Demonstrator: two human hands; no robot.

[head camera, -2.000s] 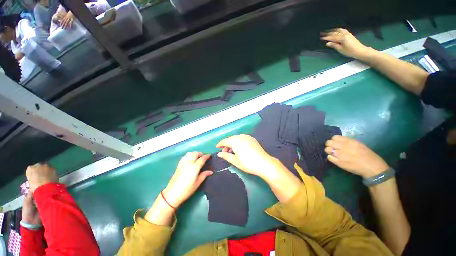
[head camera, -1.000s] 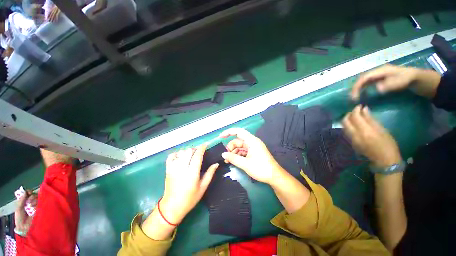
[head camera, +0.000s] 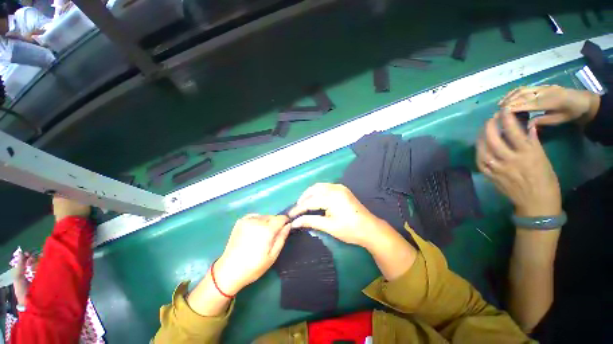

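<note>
My left hand [head camera: 252, 248] and my right hand [head camera: 336, 213] meet over the bench, fingertips together, pinching a narrow dark folded piece [head camera: 308, 213] between them. My fingers hide most of it. Just below my hands a small fanned stack of black blanks [head camera: 308, 279] lies on the green bench [head camera: 161, 269]. A larger overlapping heap of black blanks [head camera: 383, 168] lies to the right of my right hand.
A white rail [head camera: 349, 127] borders the bench. Beyond it the green belt [head camera: 349, 74] carries black strips [head camera: 242, 140]. A slanting white post [head camera: 74, 175] stands left. A red sleeve [head camera: 57, 282] is at left; another person's hands [head camera: 521, 154] hold something dark at right.
My hands have come together on a piece, its flat shape now narrow. The strips on the belt have shifted left. The right neighbour's hands have moved from the belt and heap to meet over the bench.
</note>
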